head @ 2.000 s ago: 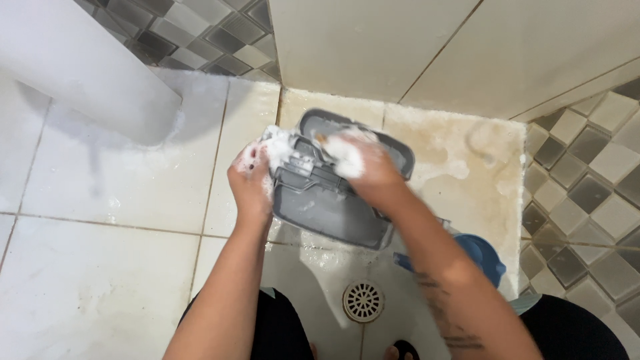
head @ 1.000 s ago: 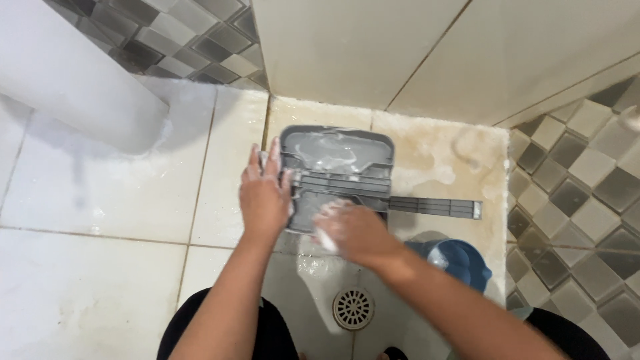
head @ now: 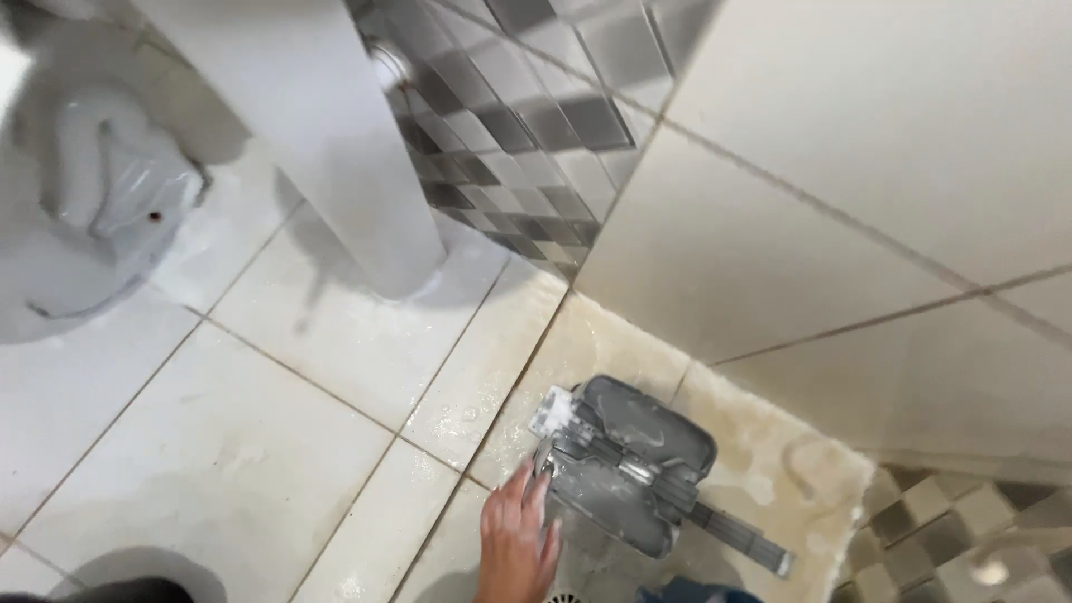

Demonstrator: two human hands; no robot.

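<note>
A grey plastic tray-like part [head: 607, 502] with ribbed pieces across its middle lies on the wet tiled floor at the lower centre right. White foam [head: 555, 412] covers its upper left end, and a ribbed grey bar [head: 741, 538] sticks out to the lower right. My left hand [head: 517, 536] is at the part's left edge, fingers extended and partly apart; whether they touch it is hard to tell. My right hand is out of view.
A blue plastic container [head: 699, 591] and a round floor drain [head: 568, 598] show at the bottom edge. A white pedestal [head: 335, 159] stands at the upper left, with a toilet base [head: 126, 184] beyond it. Tiled walls [head: 796, 209] meet behind the part.
My right hand, on the grey part earlier, has left the view. My left hand has moved from the part's surface to its edge. The view has swung left.
</note>
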